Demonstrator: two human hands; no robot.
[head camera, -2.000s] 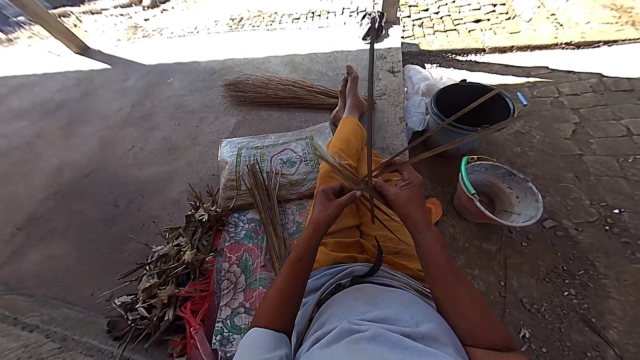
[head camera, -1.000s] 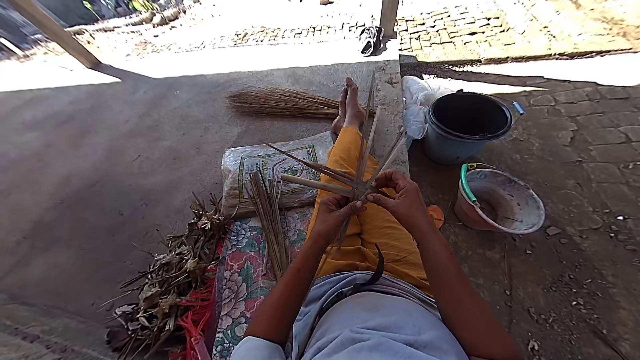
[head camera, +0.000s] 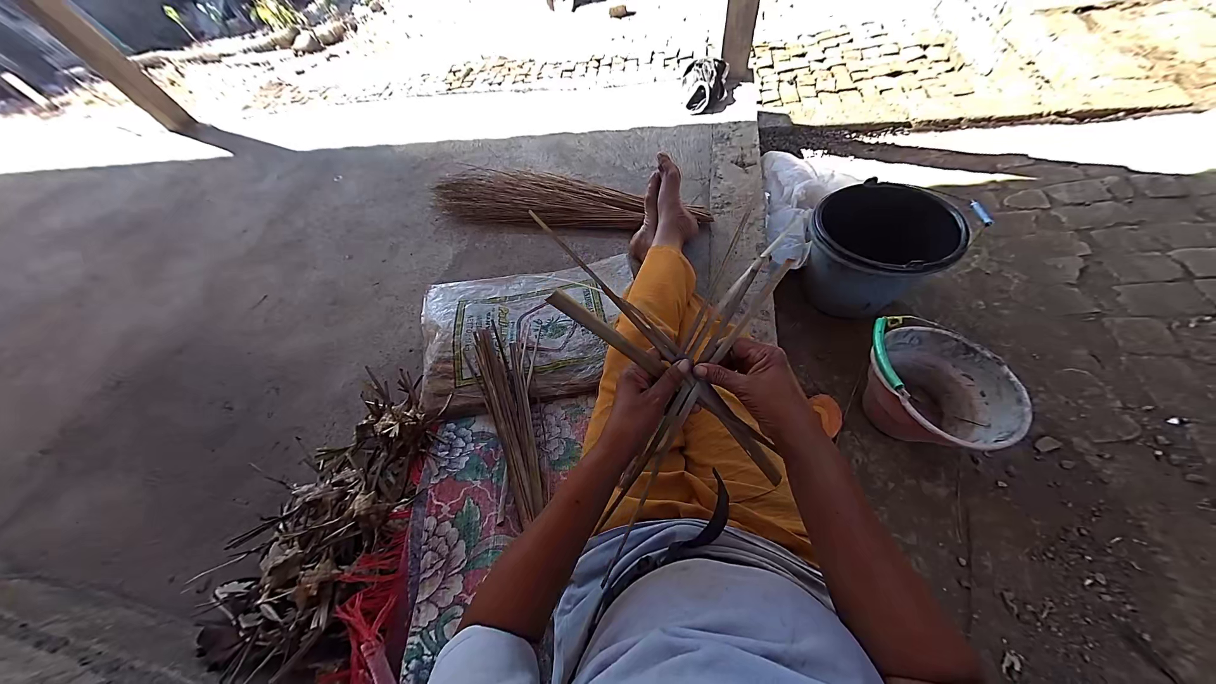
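Both hands meet above my lap, over orange trousers (head camera: 655, 294). My left hand (head camera: 646, 399) pinches crossed dry leaf strips (head camera: 608, 328) near their crossing. Close beside it, my right hand (head camera: 760, 380) grips the same strips between thumb and fingers. The strips fan out toward my feet and back toward my waist. A dark curved blade-like thing (head camera: 712, 513) lies at my waist. Left of my legs, a bundle of dry strips (head camera: 511, 418) rests on a floral cloth (head camera: 451, 532) and partly on a printed woven plastic sack (head camera: 518, 323).
A bundle of thin brown sticks (head camera: 532, 198) lies beyond the sack, by my feet. Dry leaf scraps (head camera: 313, 522) are heaped at the left, with red plastic strands (head camera: 375, 589). On the right stand a dark bucket (head camera: 855, 275) and a smaller bucket with a green handle grip (head camera: 912, 418), beside white plastic (head camera: 793, 190).
The strips in my hands have turned and now spread in more directions than two seconds ago. Both hands stay close together over my lap.
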